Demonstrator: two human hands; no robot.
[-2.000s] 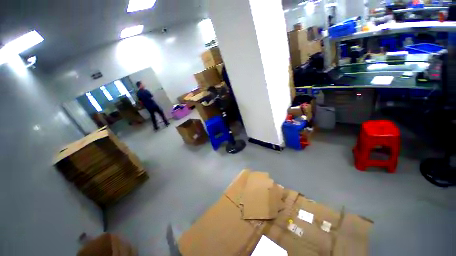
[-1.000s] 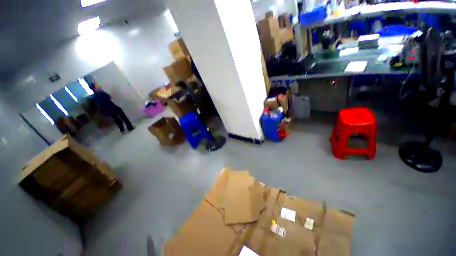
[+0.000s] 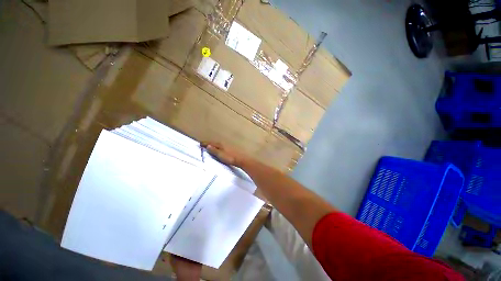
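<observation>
A thick pile of white panels (image 3: 137, 192) lies in front of me over brown cardboard, white sides up and spread along its far edge. A smaller white panel group (image 3: 217, 219) sits at its right, turned at an angle. My right hand (image 3: 222, 155) reaches in from the right and grips the far edge of the panels, its fingers partly hidden by them. My left hand (image 3: 187, 269) is under the near edge at the bottom of the picture, mostly hidden by the panels it holds.
Flattened, taped cardboard (image 3: 165, 93) with labels spreads under and beyond the panels. Blue plastic crates (image 3: 406, 200) stand on the grey floor at the right. A round black stand base (image 3: 419, 31) is at the top right. Clear plastic (image 3: 274, 252) lies near the right forearm.
The view has swung down from the hall to the cardboard and come closer. The white panels now show widely, and both hands have come into view on them.
</observation>
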